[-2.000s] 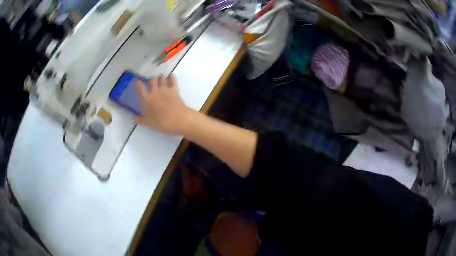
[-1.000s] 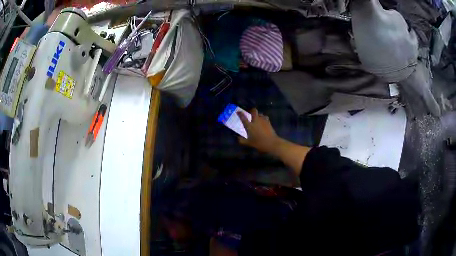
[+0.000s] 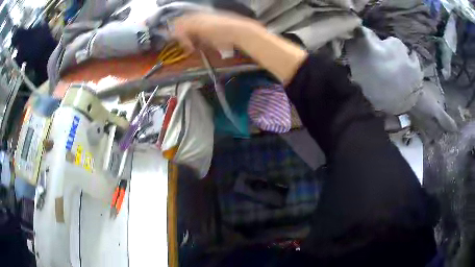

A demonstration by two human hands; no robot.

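Observation:
My right hand (image 3: 205, 30) is at the top centre, blurred, with its forearm reaching up and left from a black sleeve. It is over grey cloth (image 3: 117, 40) and beside yellow-handled scissors (image 3: 174, 53) on an orange-brown surface. The fingers are too blurred to tell whether they grip anything. A thin pale strip (image 3: 219, 91) runs down from near the hand. My left hand is not in view. The phone cannot be made out.
The white sewing machine (image 3: 65, 177) is at the left, with orange-handled snips (image 3: 119, 198) on its bed. A pale pouch (image 3: 191, 135) hangs at the table edge. A striped pink-white bundle (image 3: 270, 108) and teal item (image 3: 232, 107) are at the centre. Grey cloth (image 3: 385, 68) lies right.
My right hand has moved from the phone on the machine bed, across the dark lap area with the phone, up to the grey cloth. The phone is no longer visible. The camera view has turned.

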